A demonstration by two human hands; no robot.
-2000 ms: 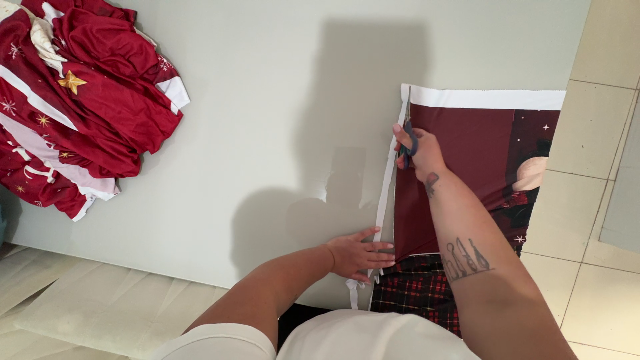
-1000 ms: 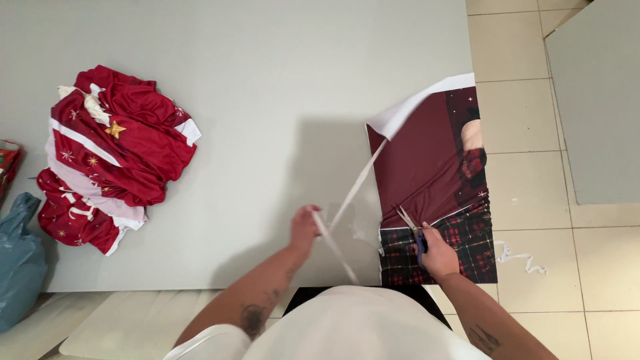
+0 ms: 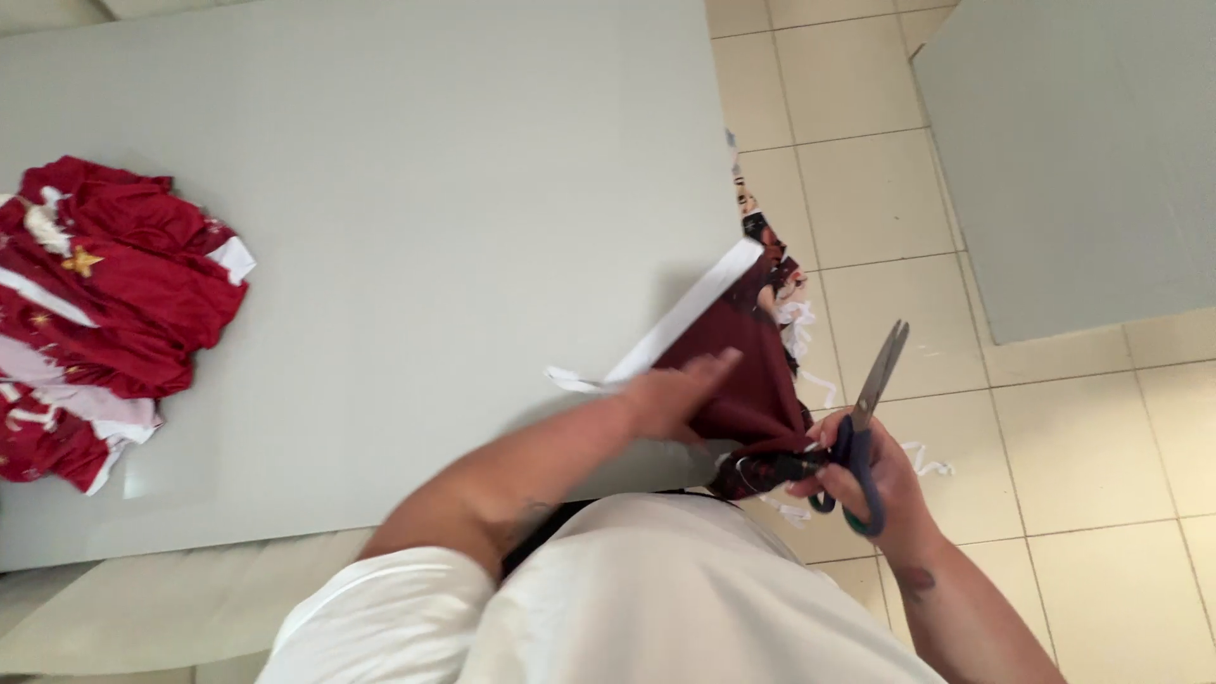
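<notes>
A dark red printed fabric piece (image 3: 750,366) with a white border lies bunched at the right edge of the grey table. My left hand (image 3: 679,394) is blurred, fingers spread, over the red part, with no strip visible in it. My right hand (image 3: 869,475) holds scissors (image 3: 879,375) with blue handles, their blades nearly closed and pointing up and away, beyond the table's edge. Its fingers also pinch the gathered lower corner of the fabric. A white strip end (image 3: 573,380) sticks out left of the border, beside my left wrist.
A heap of red fabric (image 3: 142,285) with gold stars and white parts lies on the table (image 3: 427,190) at the left. White trimmings (image 3: 796,328) and more printed fabric hang or lie past the right edge, over the tiled floor (image 3: 855,209). Another grey surface (image 3: 1083,171) stands at the upper right.
My left hand has let go of the long white strip and moved right onto the fabric. My right hand has carried the scissors past the table's edge. The fabric, flat before, is now gathered up.
</notes>
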